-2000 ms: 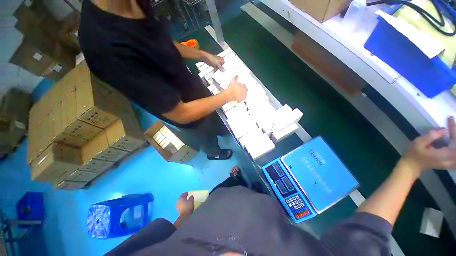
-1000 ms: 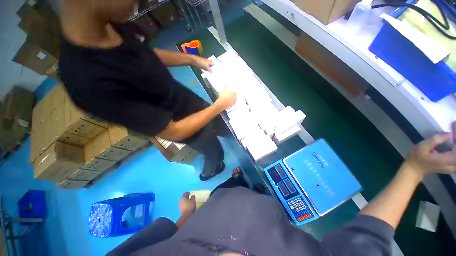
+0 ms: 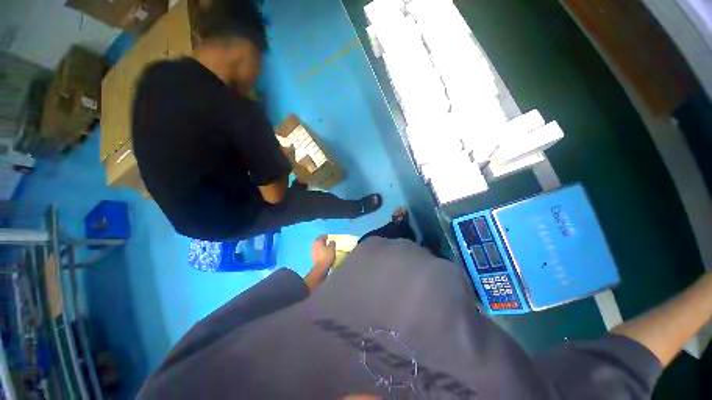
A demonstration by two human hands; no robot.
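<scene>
My left hand (image 3: 322,254), low beside my body, holds a white and yellowish label sheet (image 3: 342,242). My right forearm reaches out to the right edge of the picture, and the hand itself is cut off. The blue digital scale (image 3: 556,246) lies on the green bench with nothing on its platform; its keypad and dark displays are on the side nearest me. Stacked white boxes (image 3: 441,86) lie in long rows beyond the scale. A few loose white boxes (image 3: 527,144) sit askew at the near end of the rows.
A person in black (image 3: 207,148) bends over on the left beside an open brown carton (image 3: 320,160) of white boxes on the blue floor. A blue stool (image 3: 250,251) is partly hidden behind them. Brown cartons (image 3: 148,70), a blue bin (image 3: 108,220) and a metal rack (image 3: 58,258) are farther left.
The view has swung, so the scale and rows sit farther right and the shelf has mostly left the picture. The person has moved from the rows to the floor carton. My right hand has left view.
</scene>
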